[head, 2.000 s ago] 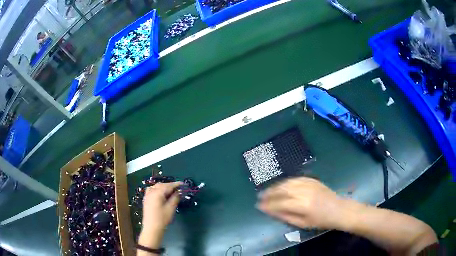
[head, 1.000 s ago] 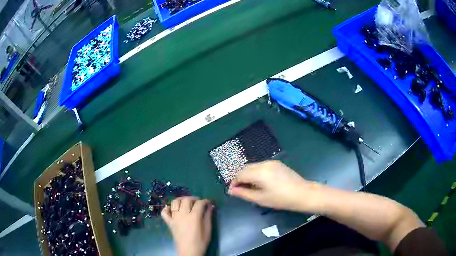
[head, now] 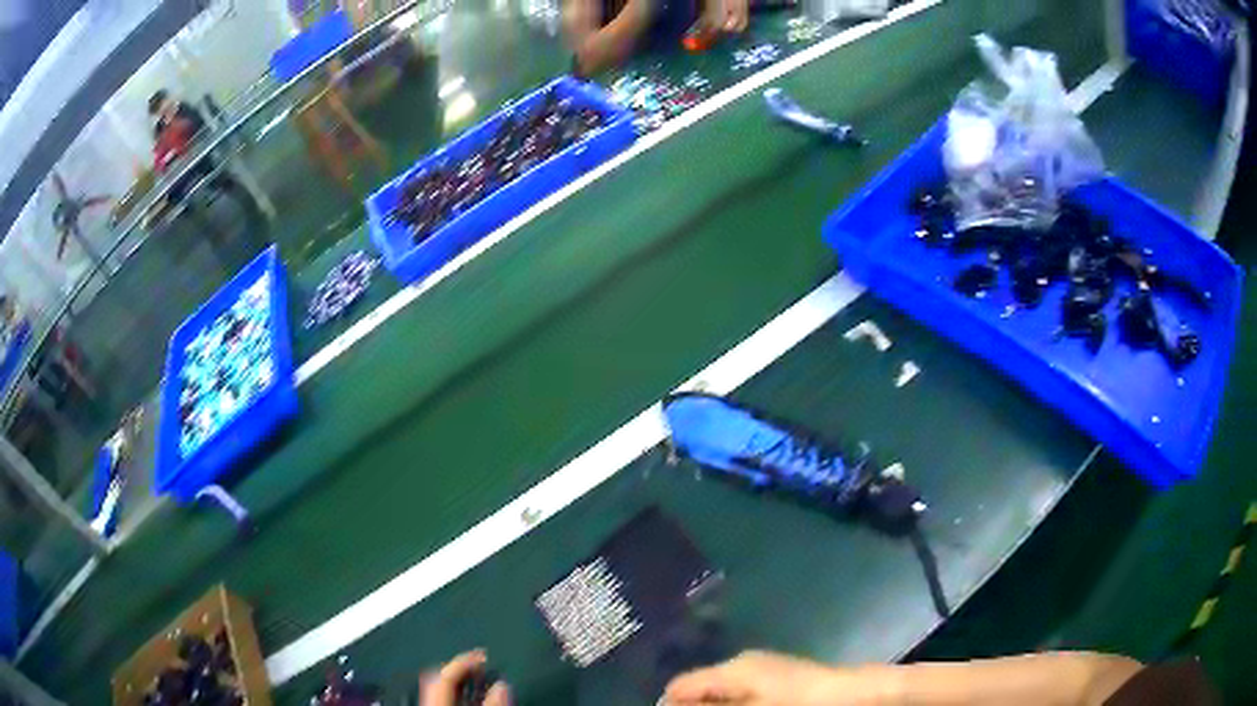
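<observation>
My left hand is cut off by the bottom edge, with a small dark subassembly between its fingertips. My right hand is at the bottom edge, partly cut off and blurred; what its fingers hold cannot be seen. The black screw tray lies above and between my hands, its left part filled with silvery-white screws. A blurred dark block is just above my right hand. The blue electric screwdriver lies on the bench beyond the tray, its bit end pointing right.
A cardboard tray of dark parts is at bottom left, with loose dark parts beside it. A blue bin with black parts and a clear bag is at right. Across the green belt are blue bins and another person's hands.
The view has tilted up, so the bench and both hands sit lower in the picture. A dark part now shows in my left fingertips. Another person's hands have come into view.
</observation>
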